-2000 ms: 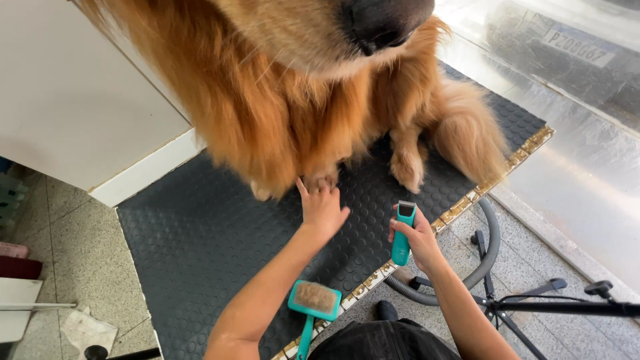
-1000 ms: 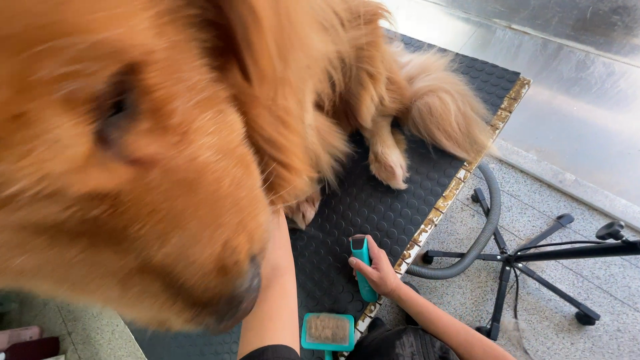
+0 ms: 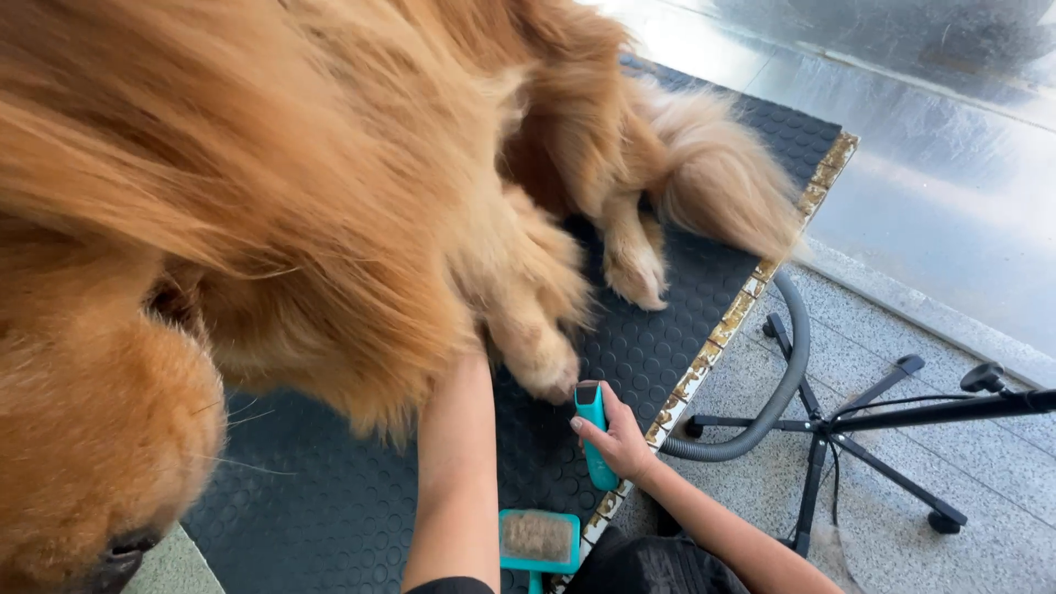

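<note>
A large dog with long golden fur [image 3: 346,165] is on a table with a black studded rubber mat [image 3: 330,487]. Its head fills the lower left of the view. My left forearm reaches up under the chest fur, which hides my left hand; what it touches cannot be seen. My right hand [image 3: 617,437] holds a teal cordless clipper [image 3: 596,437], its blade end up, close beside the toes of a front paw [image 3: 544,367]. Another paw [image 3: 635,268] rests on the mat farther back. A teal slicker brush [image 3: 539,538] full of fur lies at the near edge.
The table's worn edge [image 3: 718,338] runs diagonally on the right. Beyond it, a grey corrugated hose [image 3: 771,421] curves down by a black wheeled stand [image 3: 821,429] on the speckled floor. A shiny metal surface [image 3: 932,198] is at the upper right.
The dog has lowered its head and leaned to the left. My left hand, seen at a front paw two seconds ago, is now under the fur. The clipper is now beside a front paw.
</note>
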